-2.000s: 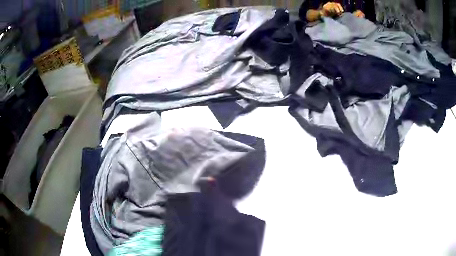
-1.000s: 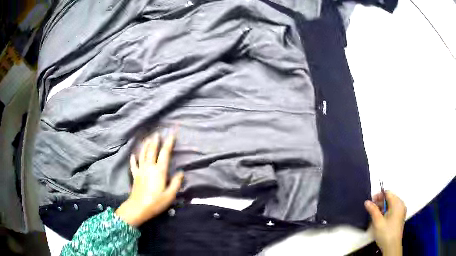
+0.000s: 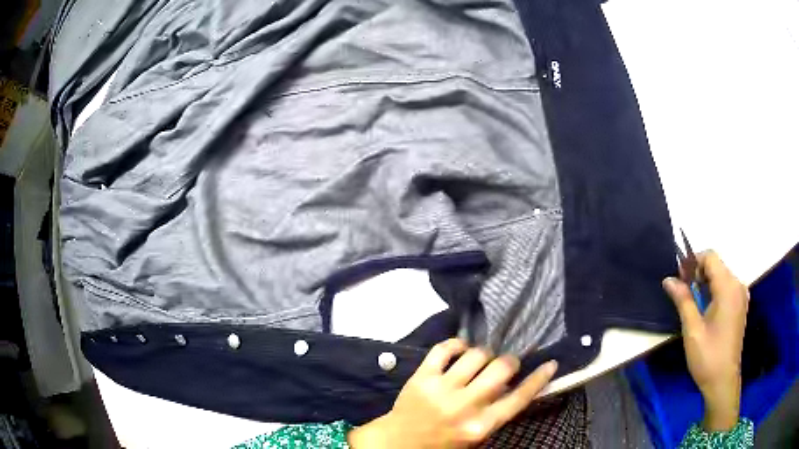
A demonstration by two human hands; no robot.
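Note:
The denim garment point(image 3: 350, 149) lies open with its grey inside up. Its wide navy band point(image 3: 604, 175) with a small white label point(image 3: 555, 74) runs down the right. The navy button placket point(image 3: 263, 373) with several round silver buttons runs along the near edge. My left hand point(image 3: 456, 395) is on the placket's right part, fingers bent at the cloth beside the navy-edged oval opening point(image 3: 385, 302); whether it pinches cloth is hard to tell. My right hand point(image 3: 714, 307) holds small thread snips point(image 3: 689, 254), blades pointing up, beside the band's right edge.
The white table point(image 3: 727, 114) has a curved edge at the right and front. A blue crate point(image 3: 666, 395) stands below at the right. A pale bin point(image 3: 39, 263) is at the far left. Checked cloth point(image 3: 547, 421) shows below the table edge.
My left hand has moved right, from the grey cloth to the placket. The garment's band and label have shifted up in view, and the oval opening is wider. My right hand still holds the snips, slightly higher.

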